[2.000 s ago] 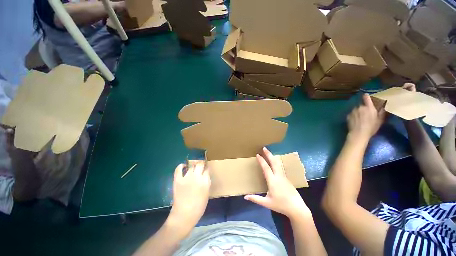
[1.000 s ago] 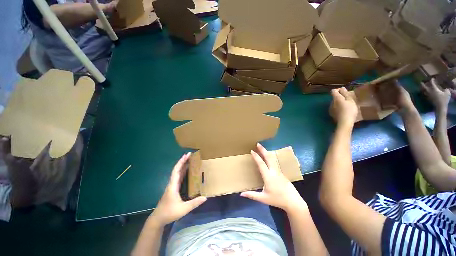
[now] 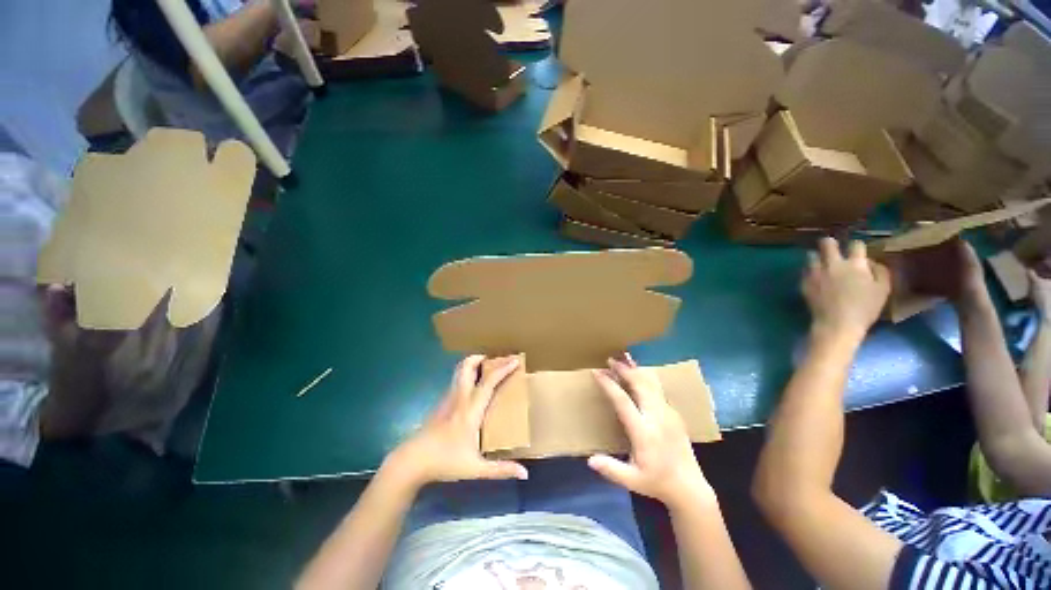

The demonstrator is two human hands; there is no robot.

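A part-folded mailer box (image 3: pixel 579 413) lies at the near edge of the green table in front of me. Its lid panel (image 3: pixel 561 305) stretches away behind the tray, with rounded ears at the far edge. The left side panel (image 3: pixel 505 406) is folded inward over the tray's left end. The right side panel (image 3: pixel 688 399) lies out flat. My left hand (image 3: pixel 455 426) is on the left side panel, fingers on its top and thumb at the near edge. My right hand (image 3: pixel 645 426) rests on the base right of centre, thumb at the near edge.
Finished open boxes (image 3: pixel 645 156) are stacked beyond the lid, with another stack (image 3: pixel 813 173) to their right. A thin sliver (image 3: pixel 314 383) lies at left. A person's hands work on a box (image 3: pixel 922 271) at right. Another person holds a blank (image 3: pixel 156 225) at left.
The left side panel has gone from standing upright to lying inward over the base, with my left hand now over it. My right hand stays on the base. The neighbour's box at right has tilted.
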